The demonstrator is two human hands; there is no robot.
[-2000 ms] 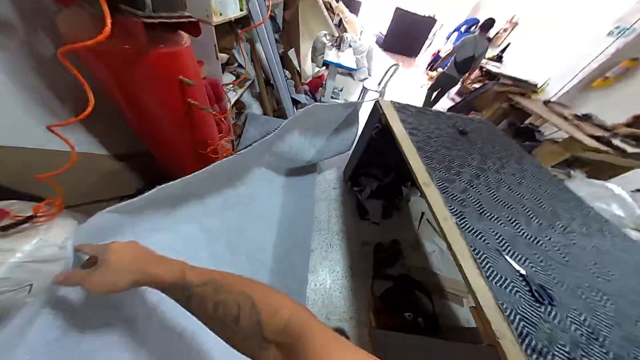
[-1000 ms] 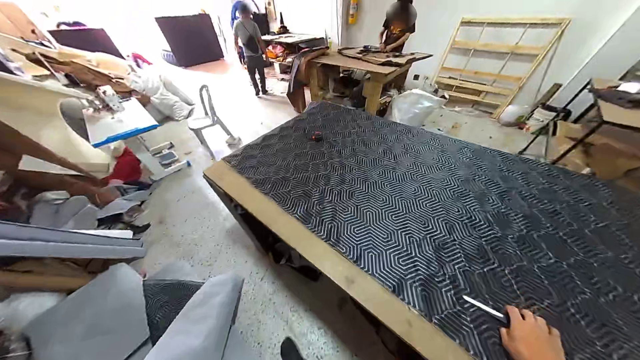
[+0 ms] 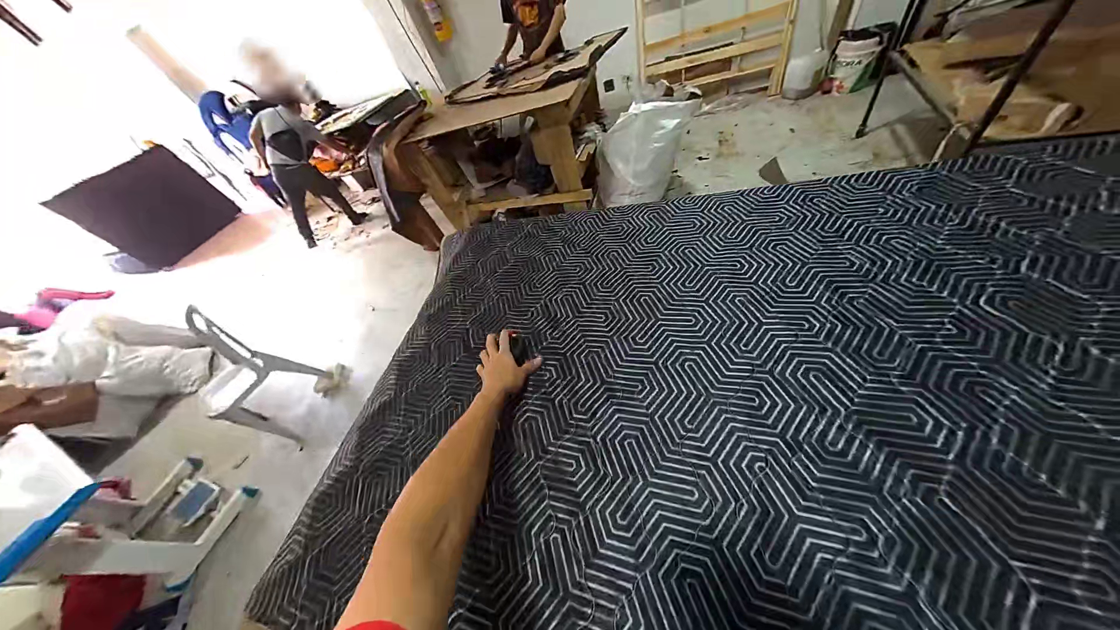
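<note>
My left hand (image 3: 505, 366) reaches across a large flat piece covered with black fabric (image 3: 700, 350) that has a pale geometric line pattern. Its fingers and thumb are spread around a small dark object (image 3: 518, 348) with a bit of red, lying on the fabric near the left side. The hand partly covers this object, and I cannot tell whether it is gripped. My right hand is out of view.
Left of the fabric-covered piece stand a pale chair frame (image 3: 254, 367) and a white and blue stand (image 3: 122, 551). Beyond are a wooden workbench (image 3: 490, 118) with a person (image 3: 532, 31), another person (image 3: 293, 153), a white sack (image 3: 643, 149) and a wooden frame (image 3: 717, 57).
My left hand has come into view over the small dark and red object, which lay untouched one second ago. The hand at the scissors is out of view. The view has swung and moved closer.
</note>
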